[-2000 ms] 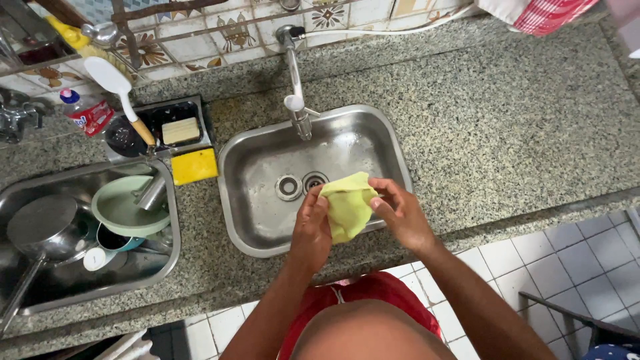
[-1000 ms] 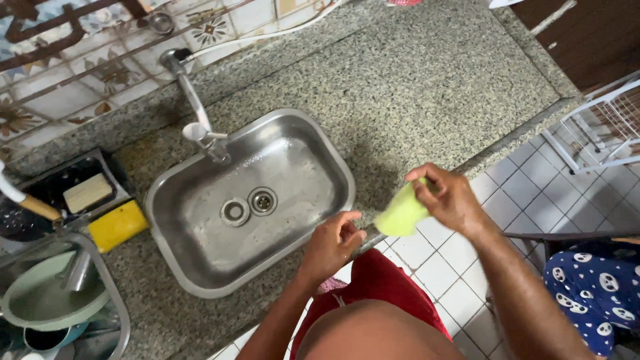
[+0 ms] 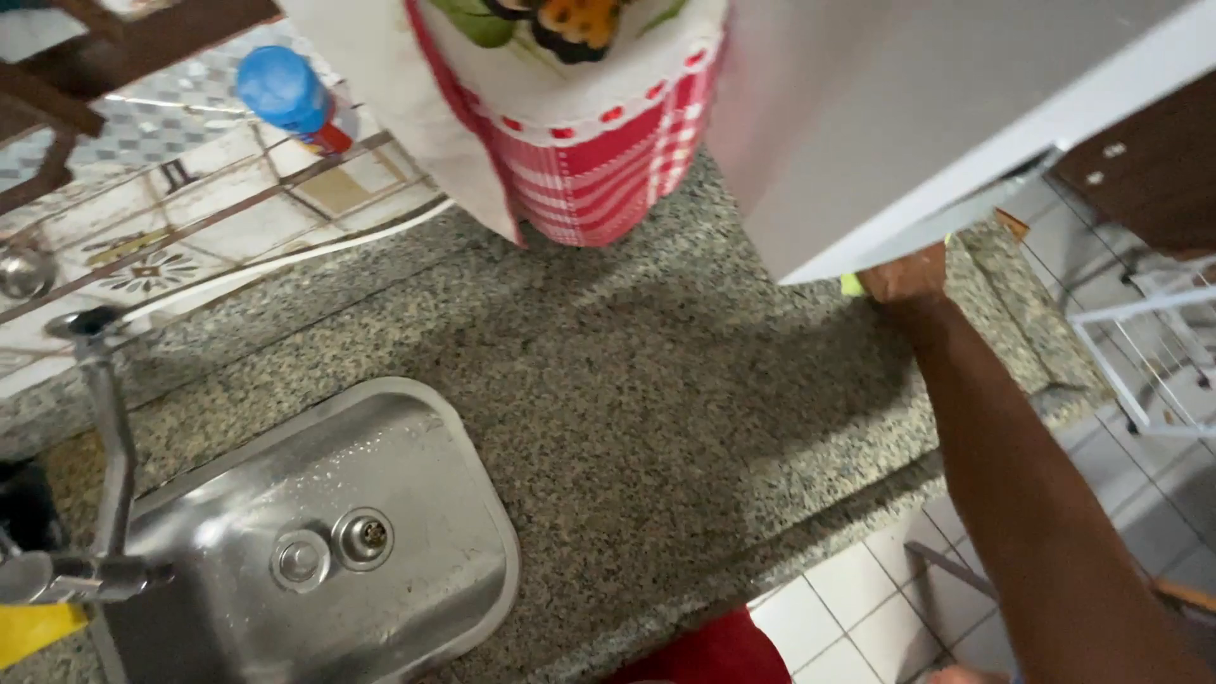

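My right hand reaches over the far right part of the granite counter, partly hidden under the lower edge of a white cabinet or appliance. A bit of yellow-green cloth shows at its fingers, against the counter; most of the cloth is hidden. At the bottom edge of the view, low on the right, only a small part of what seems to be my left hand shows, and what it does cannot be told.
A stainless steel sink with a metal faucet lies at the lower left. A yellow sponge cloth is beside it. A red-and-white towel hangs above the counter near a blue-lidded container. A white wire rack stands right.
My right hand has moved right along the counter with the yellow-green cloth, away from the sink. My left hand has left the sink's front edge. The view has swung right.
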